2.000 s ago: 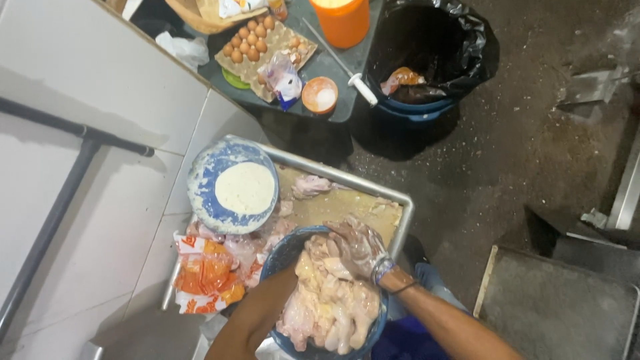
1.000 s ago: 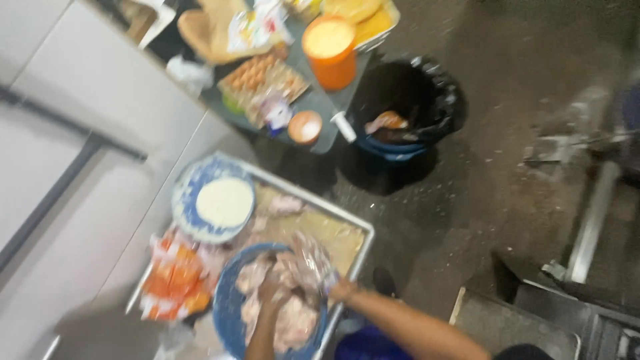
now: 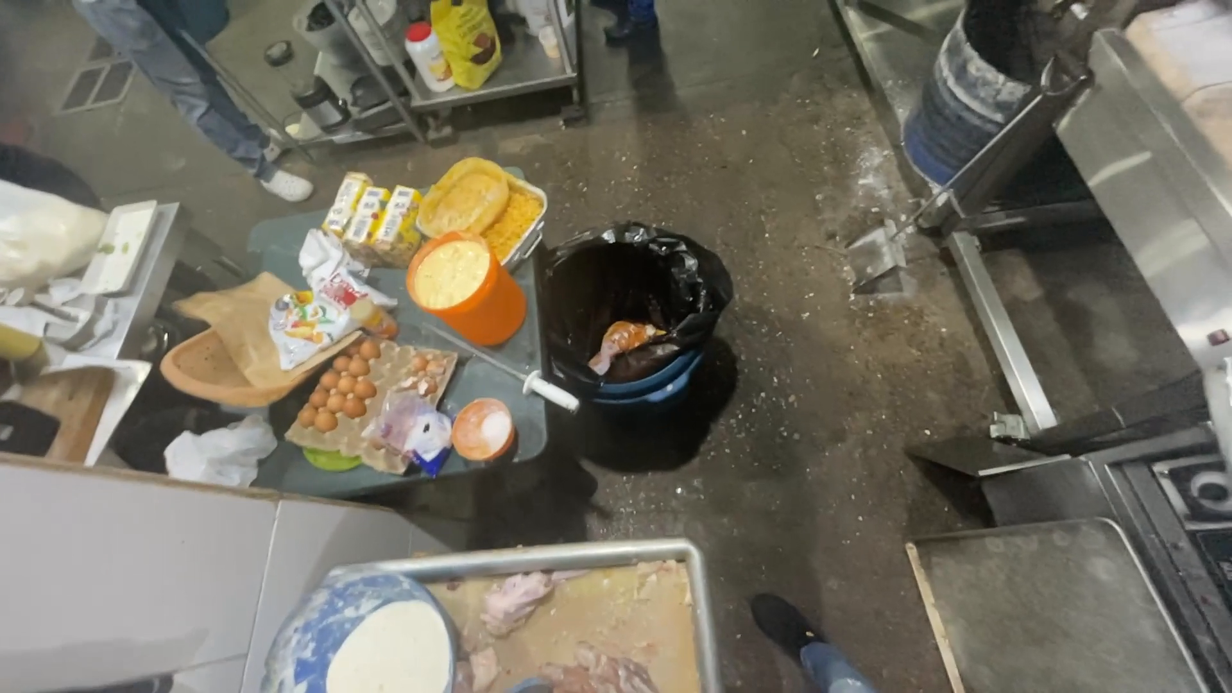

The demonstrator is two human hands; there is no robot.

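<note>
Neither my left hand nor my right hand is in view. At the bottom, a blue bowl (image 3: 298,630) holding pale batter stands in the left part of a metal tray (image 3: 698,616). Pieces of raw chicken (image 3: 515,602) lie beside it in yellowish liquid, and more meat shows at the lower edge. On the grey table beyond are brown eggs (image 3: 346,385) in a cardboard tray, an orange container (image 3: 500,308) of pale yellow contents, a small orange bowl (image 3: 472,445) of white powder or salt, and a sharpening steel with a white handle (image 3: 551,391).
A bin lined with a black bag (image 3: 693,289) stands right of the table. A wire-free metal shelf (image 3: 539,82) is at the top, near a person's leg (image 3: 183,87). A dustpan (image 3: 881,258) lies on the floor; a flat metal sheet (image 3: 1049,606) and a stove (image 3: 1193,520) are at right.
The view has swung up and away from the tub of chicken, so both hands, seen in that chicken one second ago, are out of frame.
</note>
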